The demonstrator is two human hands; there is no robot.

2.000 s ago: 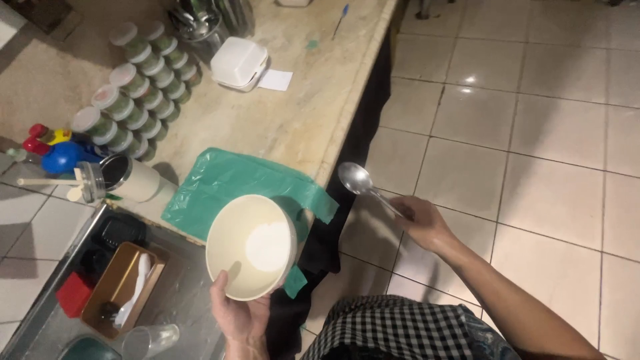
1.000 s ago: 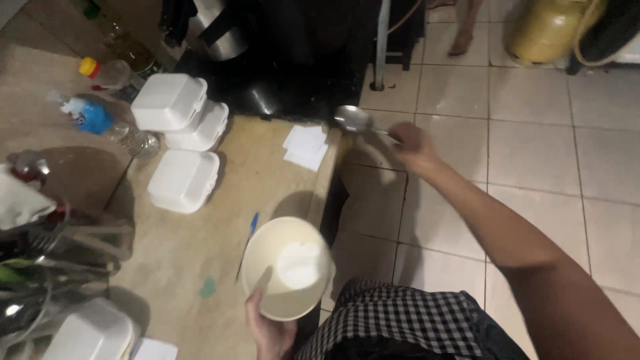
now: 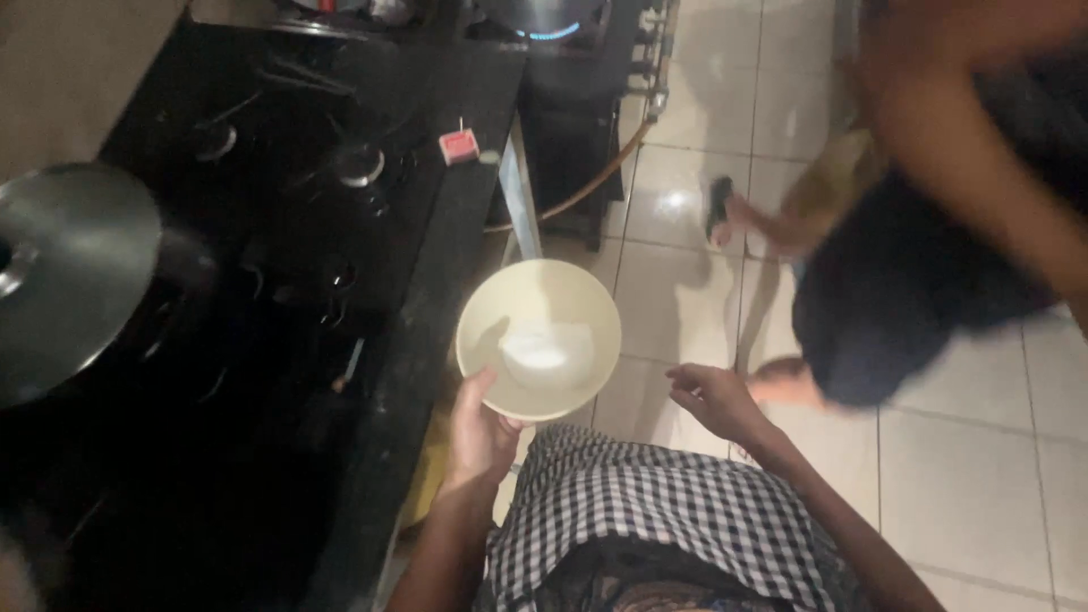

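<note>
My left hand (image 3: 486, 429) grips the near left rim of a cream bowl (image 3: 484, 314), thumb over the edge. White contents (image 3: 544, 353) lie in the bottom of the bowl. Over the tiled floor, to the right of the bowl, my right hand (image 3: 718, 399) is held with its fingers loosely curled; no spoon shows in it. The bowl is beside the edge of a black stove top (image 3: 297, 280).
A large metal lid (image 3: 72, 272) is at the far left. A pink matchbox (image 3: 459, 146) lies near the stove edge. A blue flame (image 3: 548, 32) burns under a pot. Another person (image 3: 901, 280) is close on the right. A hose (image 3: 599, 178) runs beyond the bowl.
The view has moved from the counter with foam boxes to the black stove. The spoon seen earlier in my right hand no longer shows. My left hand still holds the bowl. A person has come into view.
</note>
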